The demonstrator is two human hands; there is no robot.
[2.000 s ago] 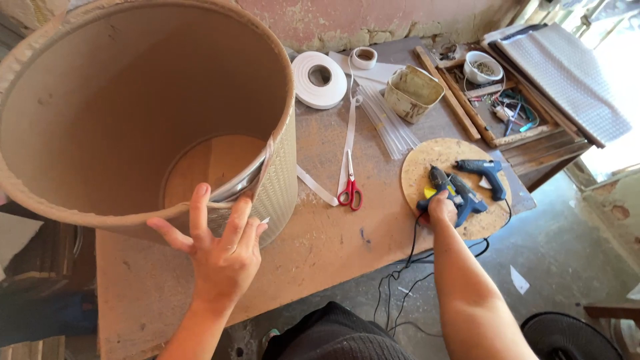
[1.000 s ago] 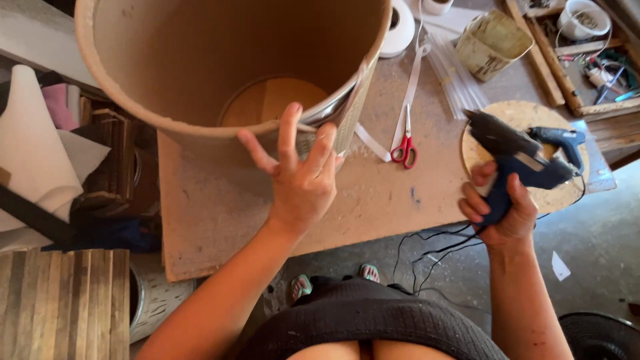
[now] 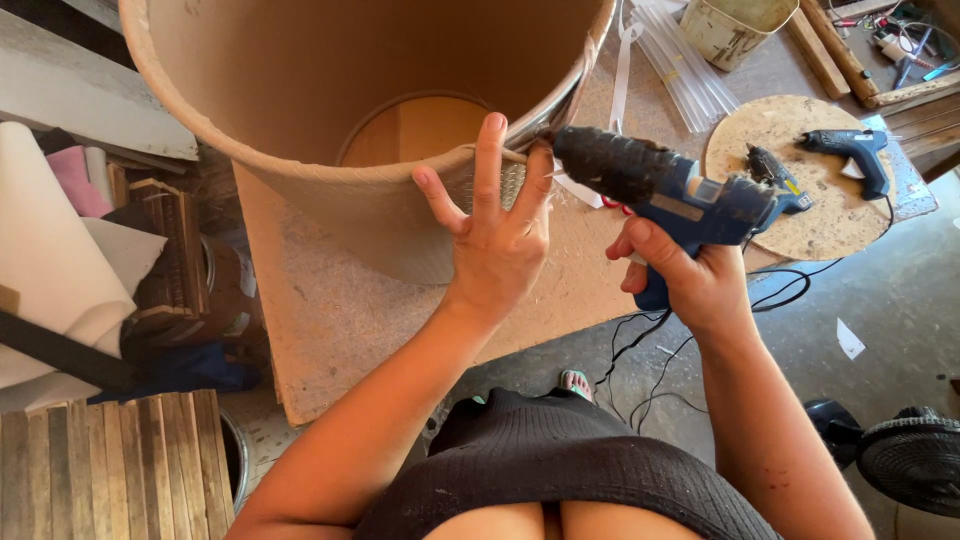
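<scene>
A large round drum-shaped container, covered in beige material, stands on the wooden table. At its near rim is my left hand, fingers spread, with some of them against the rim covering; what the fingertips pinch is partly hidden. Part of the right rim shows bare metal. My right hand grips a blue hot glue gun by the handle, its dark, crusted nozzle pointing left, right at the rim by my left fingers. Red-handled scissors lie mostly hidden beneath the glue gun.
Two more glue guns rest on a round board at the table's right. Clear glue sticks, white tape and a worn metal tin lie behind. Cables hang below the table edge. A black fan stands at lower right.
My right hand has lifted the glue gun from the round board and brought it left to the container's rim. My left hand has stayed at the rim. The view has shifted.
</scene>
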